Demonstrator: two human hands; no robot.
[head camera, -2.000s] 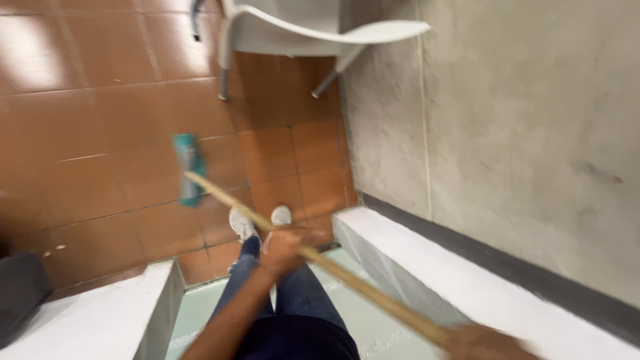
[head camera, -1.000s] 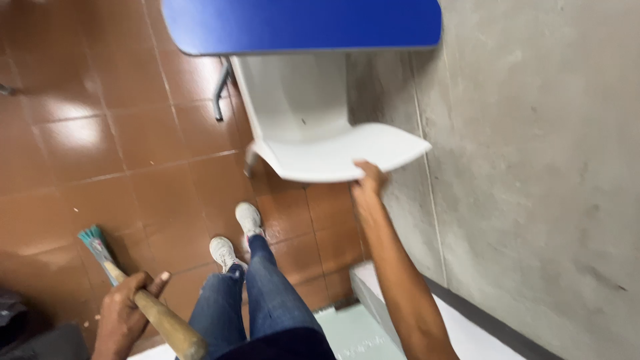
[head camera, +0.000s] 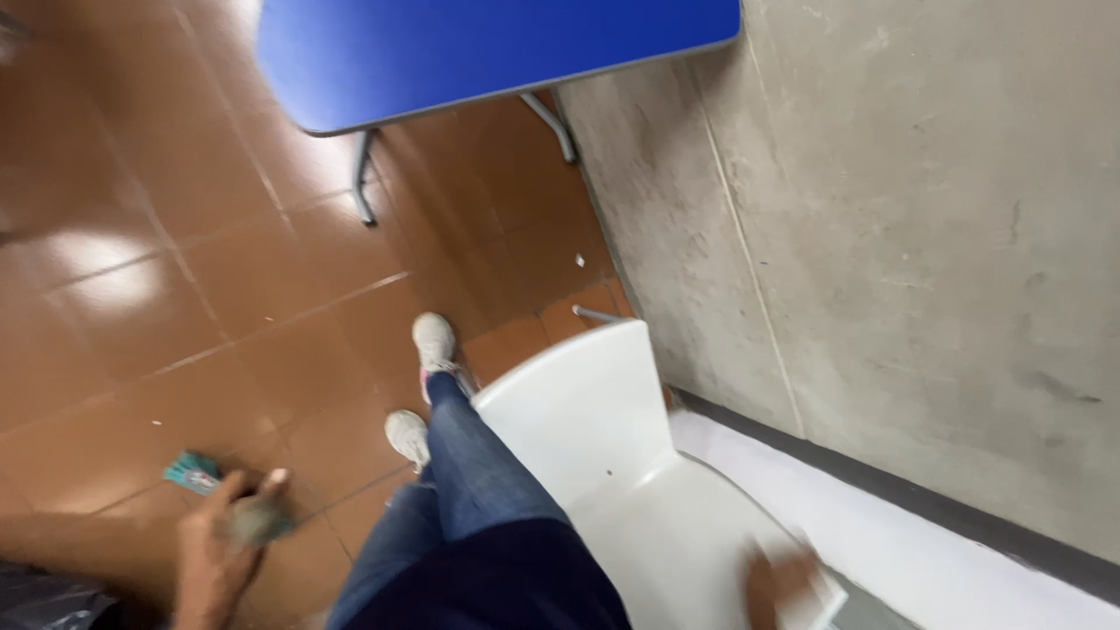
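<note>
My left hand (head camera: 223, 534), at the lower left, is closed around the wooden handle of a broom; the handle's rounded end points up at the camera. The broom's teal head (head camera: 194, 472) shows just beyond my fingers, over the tiled floor. At the lower right, my right hand (head camera: 779, 577) is blurred at the edge of a white plastic chair (head camera: 691, 525). Whether its fingers grip the chair cannot be told. The chair stands close on the right of my legs, near the wall.
A blue-topped table (head camera: 499, 52) with grey metal legs stands ahead. A bare concrete wall (head camera: 919, 219) rises on the right, with a white ledge (head camera: 892, 516) below it. Small bits of litter lie on the brown tiles. A dark plastic bag (head camera: 52, 599) is at the lower left.
The white chair, earlier partly under the blue table, has been pulled back beside my legs with my right hand at it. My left hand still has the broom, which both hands held two seconds ago.
</note>
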